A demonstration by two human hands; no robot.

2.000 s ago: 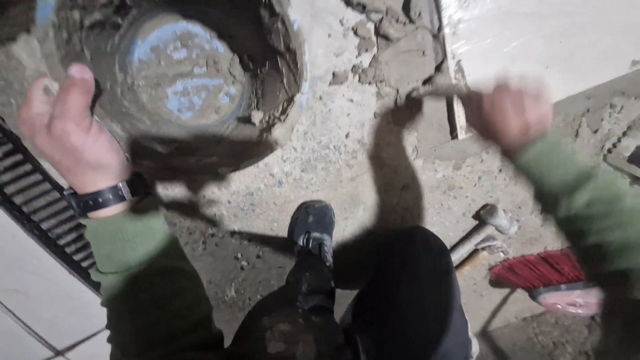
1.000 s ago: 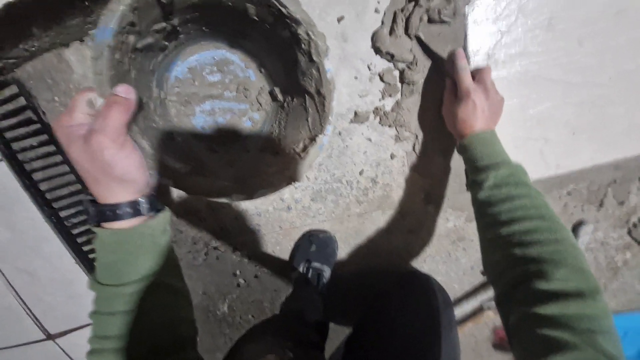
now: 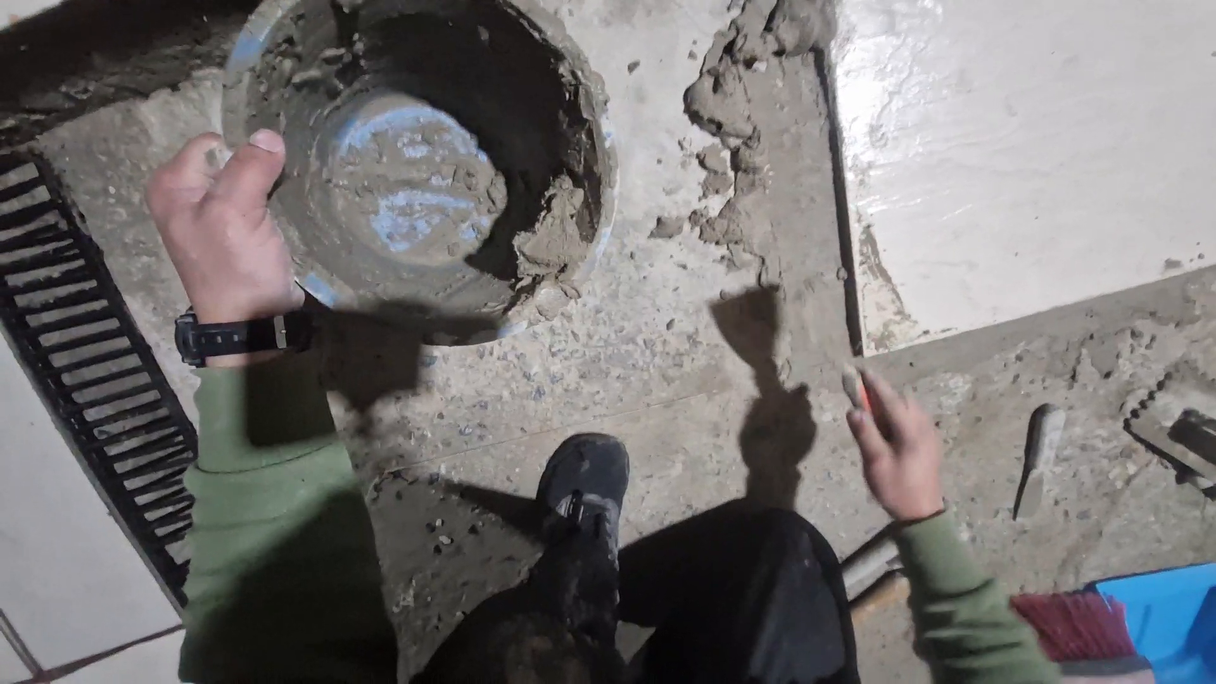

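My left hand (image 3: 228, 228) grips the near left rim of a round, mortar-smeared bucket (image 3: 323, 218), tilted so that its blue bottom shows. Wet mortar (image 3: 556, 233) clings to the bucket's right inner wall. At the right, my right hand (image 3: 898, 442) is closed around the orange-marked handle of a hand tool (image 3: 863, 389); its blade is hard to make out, though its shadow on the floor has a broad, flat end. The tool is close to the lower left corner of a large pale tile (image 3: 1026, 171). Grey mortar (image 3: 750, 123) lies along the tile's left edge.
A black drain grate (image 3: 95, 351) runs along the left. On the floor at right lie a putty knife (image 3: 1038, 456) and a notched trowel (image 3: 1178, 427). Near my knee is a hammer (image 3: 869, 560). A red-bristled brush (image 3: 1078, 622) and a blue dustpan (image 3: 1164, 608) are at lower right.
My right hand has moved from the mortar beside the tile's left edge down toward the tile's lower corner. My left hand has stayed at the bucket rim.
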